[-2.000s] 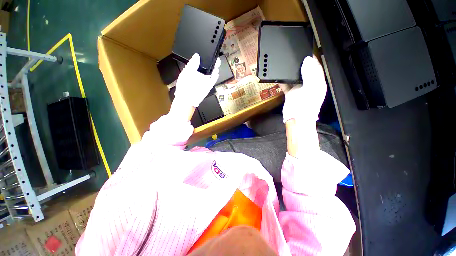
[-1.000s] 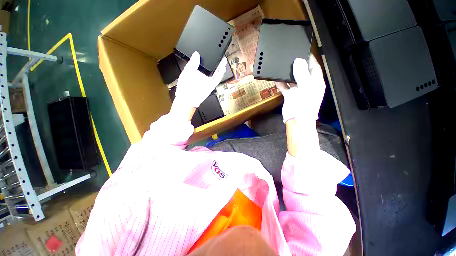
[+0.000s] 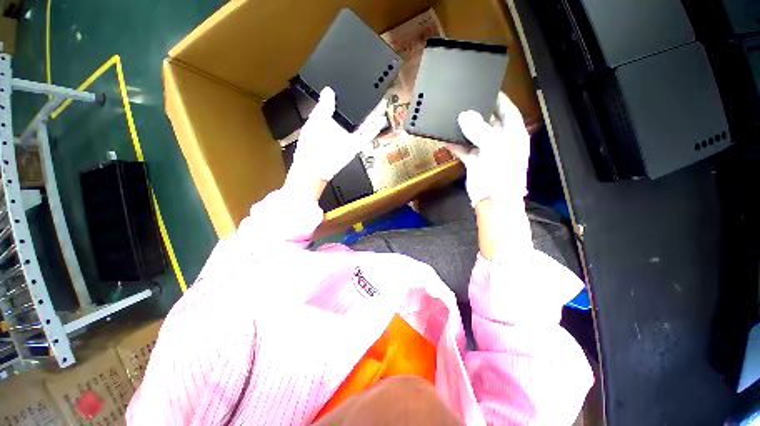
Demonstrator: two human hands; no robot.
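My left hand [image 3: 323,148], in a white glove, grips a flat dark-grey enclosure [image 3: 348,65] by its lower edge, over the open carton. A row of small dots runs near its right corner. My right hand [image 3: 498,154], also gloved, grips another enclosure [image 3: 458,90] by its lower right corner, thumb on the broad face. Its dots run along the left edge, and a black edge shows at the top. The two enclosures are close side by side. The fingers under both are hidden.
The brown carton [image 3: 204,137] holds newspaper [image 3: 408,158] and more dark enclosures [image 3: 350,181]. To the right, a black bench [image 3: 658,291] bears rows of enclosures [image 3: 671,108]. At left are a white metal rack [image 3: 33,274], a black crate [image 3: 122,220] and stacked cartons [image 3: 87,384].
The right-hand enclosure has moved left and tilted clockwise. The left-hand enclosure has moved slightly right and turned clockwise. Both stay held.
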